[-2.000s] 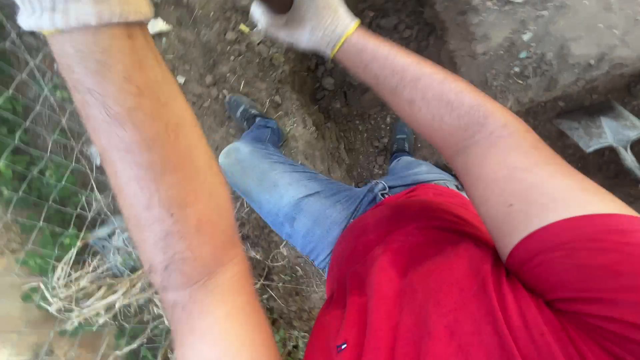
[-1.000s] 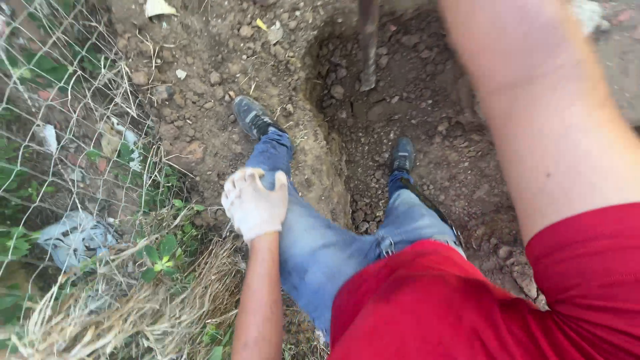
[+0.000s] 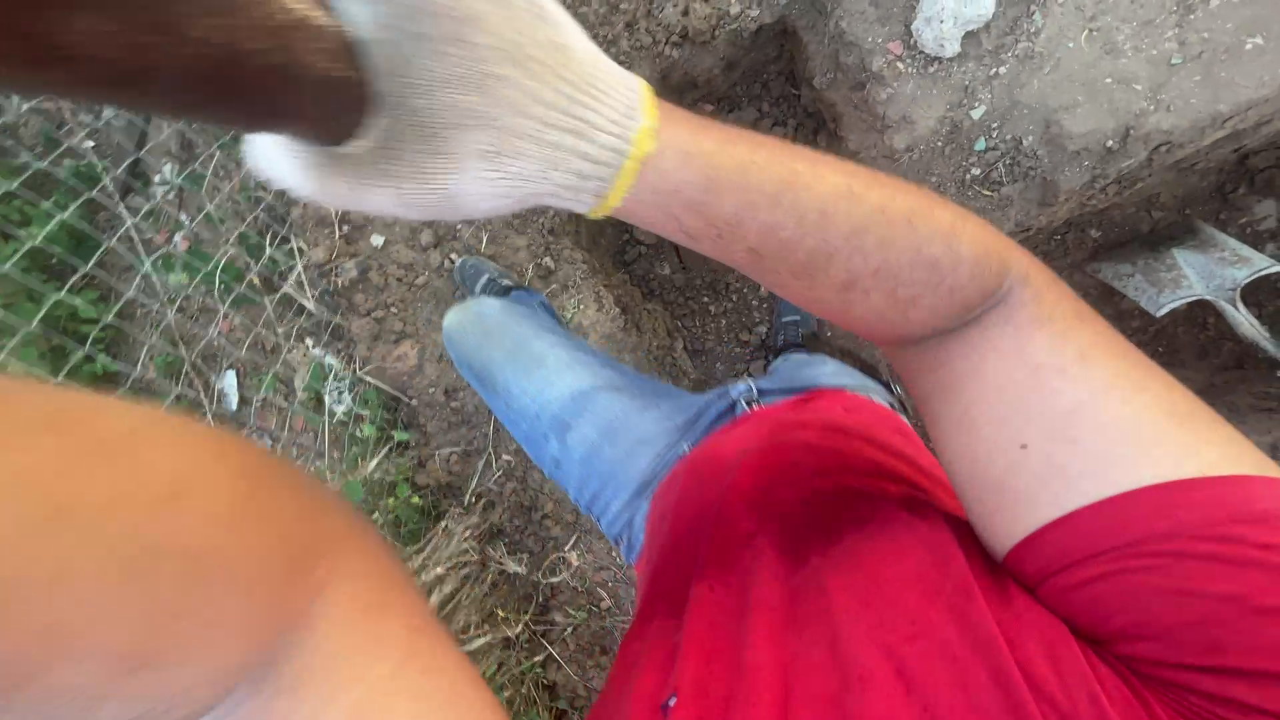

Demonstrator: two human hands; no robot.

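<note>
My right hand (image 3: 470, 115), in a whitish knit glove with a yellow cuff edge, is closed around a thick brown bar (image 3: 170, 60). The bar runs out of the frame at the upper left, blurred and close to the camera; its ends are hidden. My left forearm crosses the lower left corner, with the left hand outside the view. Below the right arm, a narrow dug trench (image 3: 690, 300) in stony soil lies between my shoes.
A wire mesh fence (image 3: 110, 240) with green weeds stands on the left. Dry grass (image 3: 480, 590) lies near its foot. At the right, a metal shovel blade (image 3: 1185, 270) rests in a dug strip. A pale stone (image 3: 950, 22) sits on the ground at the top.
A second ago my left hand was on my knee and the bar stood in the trench. The bar is now raised in my right hand, and the left arm has left the knee.
</note>
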